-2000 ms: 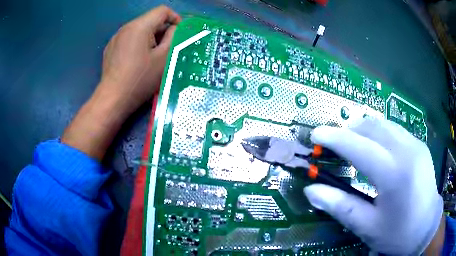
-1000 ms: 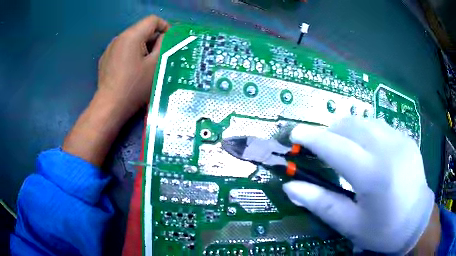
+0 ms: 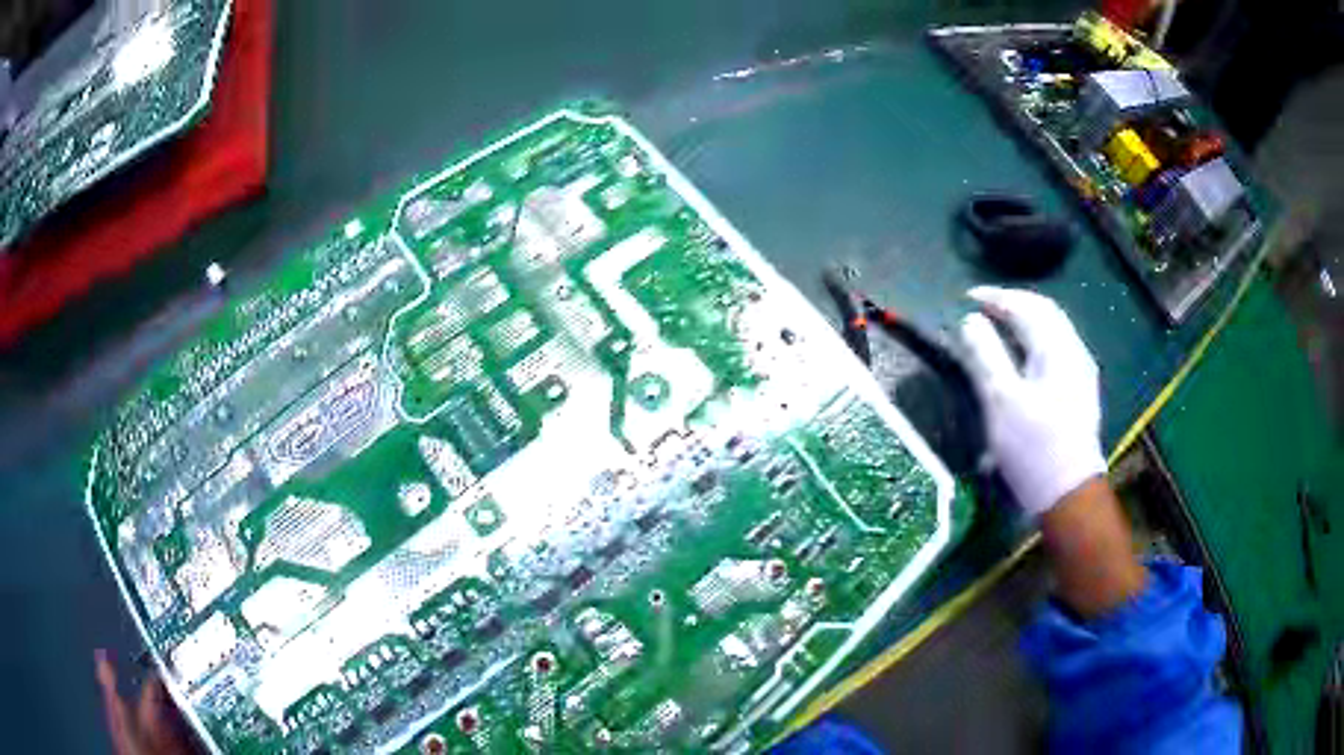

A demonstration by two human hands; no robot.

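A large green circuit board [image 3: 487,516], solder side up, lies slanted across the view. My left hand [image 3: 140,718], bare, shows only in part at the board's lower left edge, mostly hidden beneath or behind it. My gloved right hand [image 3: 1036,398] is to the right of the board, around the black handles of the diagonal cutters [image 3: 921,347]. The cutters' jaws point up and left, beside the board's right edge.
A second board [image 3: 111,111] lies on a red foam pad [image 3: 243,111] at the upper left. An assembled board in a dark frame [image 3: 1142,155] is at the upper right. A small black object [image 3: 1014,233] lies near it. Yellow edging [image 3: 1179,395] marks the bench's edge.
The view has swung. The board now lies turned, with much more of it showing. My right hand and the cutters have moved off the board to its right. My left hand is mostly hidden.
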